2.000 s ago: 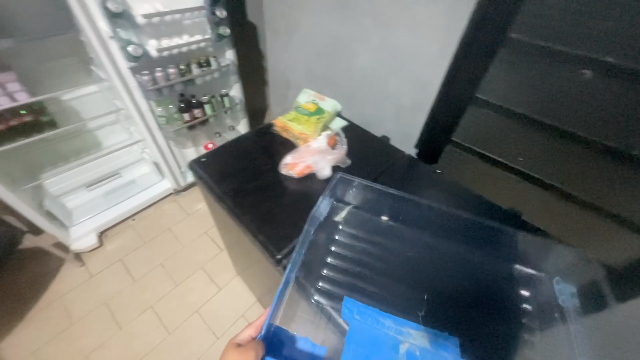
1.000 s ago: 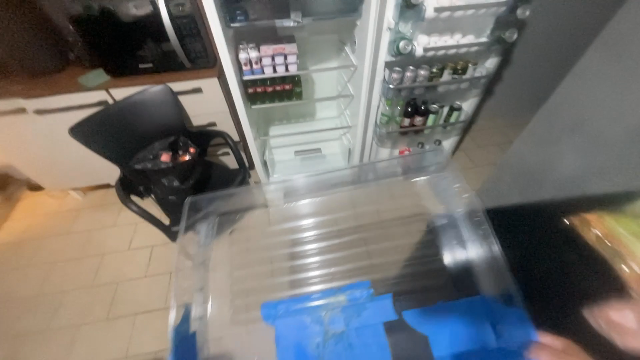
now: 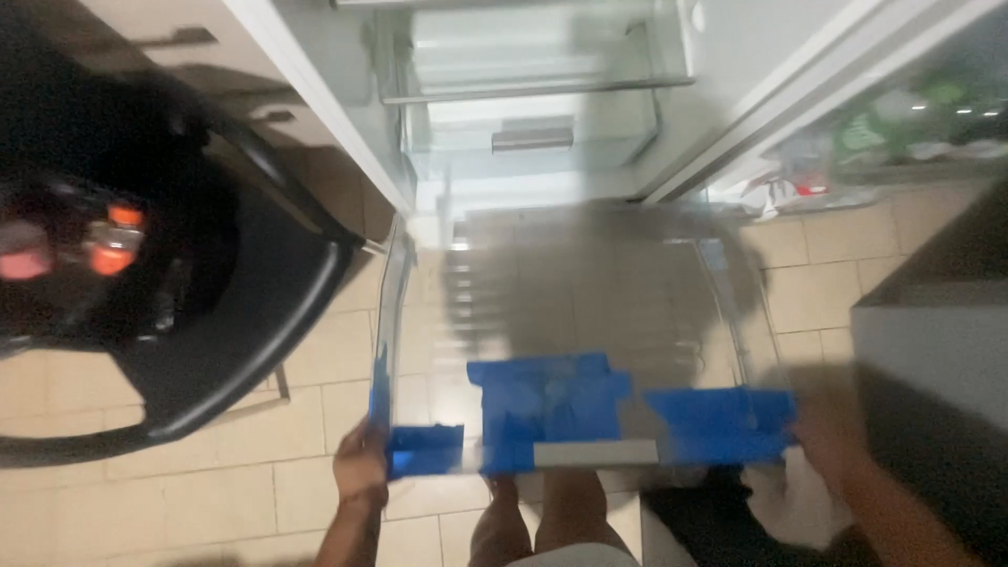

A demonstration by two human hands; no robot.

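Observation:
A clear plastic refrigerator drawer (image 3: 583,315) with blue tape (image 3: 551,402) across its near part is held level in front of me. My left hand (image 3: 362,465) grips its near left corner, fingers at the side wall. Around the near right corner is my right hand (image 3: 819,429), blurred, holding the side by the tape. The drawer's far edge lies just before the bottom of the open refrigerator (image 3: 504,189). Inside the refrigerator, a clear drawer with a handle (image 3: 532,140) sits under a glass shelf (image 3: 543,90).
A black armchair (image 3: 260,339) stands close on the left, with a bottle with orange parts (image 3: 118,240) on its seat. The open refrigerator door (image 3: 850,134) holds items on the right. A grey surface (image 3: 929,378) is near my right arm. Floor tiles (image 3: 299,472) lie below.
The view has swung left and down from the black surface with bags to the refrigerator. The drawer has come to the refrigerator's front, and both my hands now show on it.

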